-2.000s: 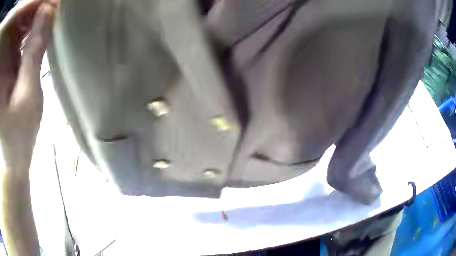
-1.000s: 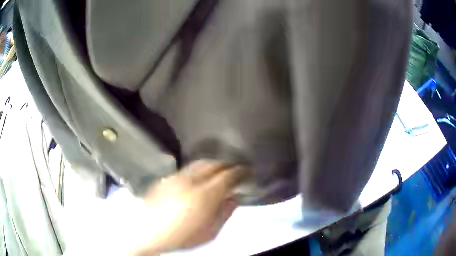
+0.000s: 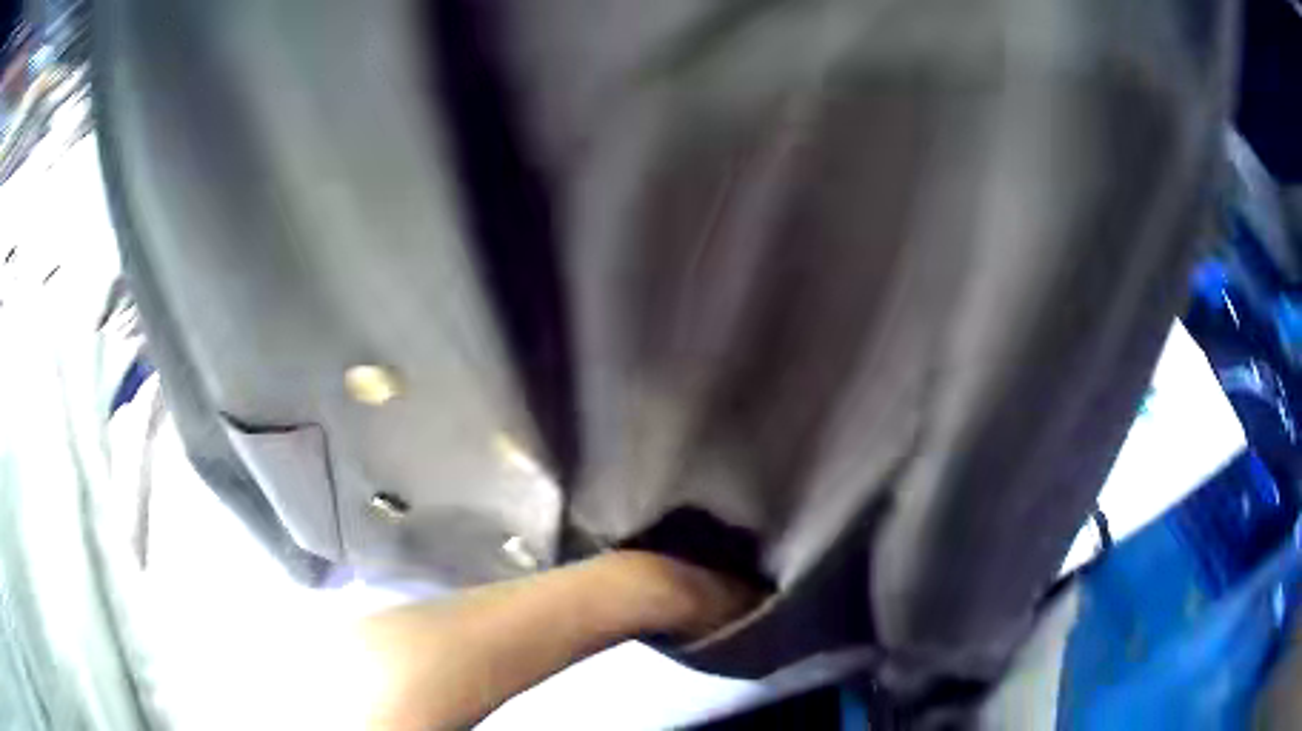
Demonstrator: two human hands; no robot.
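A grey-beige double-breasted jacket hangs upright and fills most of the view, somewhat blurred. Several shiny buttons show on its left-side front panel, and a pocket flap sits left of them. My left hand reaches in from the lower left. Its fingers are hidden inside a dark opening, apparently a pocket, low on the other front panel. Whether the fingers grip anything is hidden. My right hand is out of view. What holds the jacket up is not visible.
A white table shows behind the jacket at the right, with a dark hook at its edge. Blue material lies at the lower right. Pale, overexposed cloth is at the left.
My left hand has moved from the jacket's side at the upper left, across the lower front, into the opening. The jacket has swung and shifted, with its lower edge now lower in view.
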